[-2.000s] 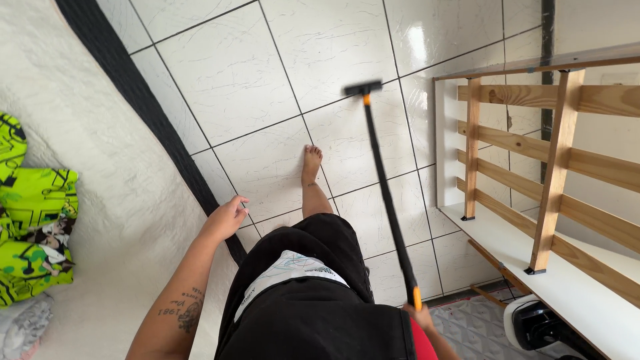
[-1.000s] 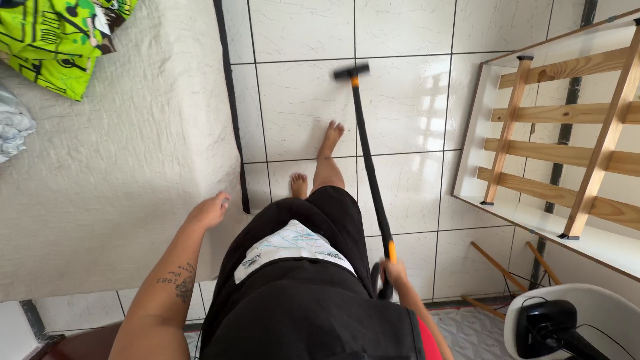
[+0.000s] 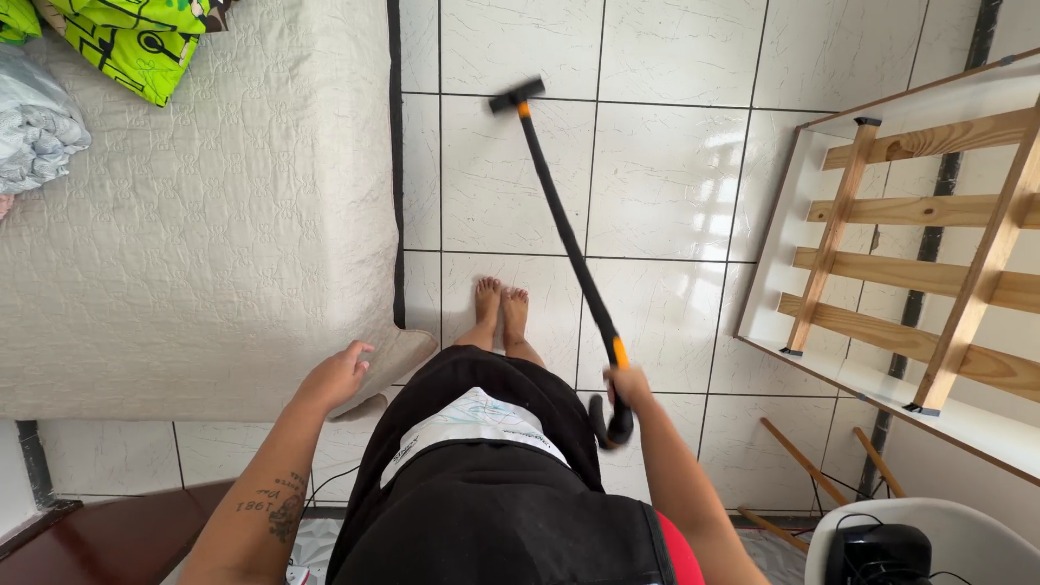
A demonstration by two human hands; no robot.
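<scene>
My right hand [image 3: 630, 386] is closed around the lower grip of a long-handled sledgehammer [image 3: 569, 244], which has a black shaft with orange bands. Its dark head [image 3: 517, 95] is slightly blurred, over the white floor tiles in front of my feet; whether it touches them I cannot tell. My left hand [image 3: 337, 375] holds nothing, its fingers loosely bent, over the near right corner of the bed's quilted beige cover [image 3: 203, 244].
A white frame with wooden slats [image 3: 918, 268] leans at the right. A white chair [image 3: 934, 528] with wooden legs holds a black object [image 3: 881, 556]. Green printed fabric [image 3: 130, 49] and pale bedding [image 3: 36, 122] lie on the bed. A grey patterned rug [image 3: 317, 540] is behind me.
The hammer's head has swung left, with my right hand still on the grip. My feet, apart before, now stand side by side. The view has turned and shifted.
</scene>
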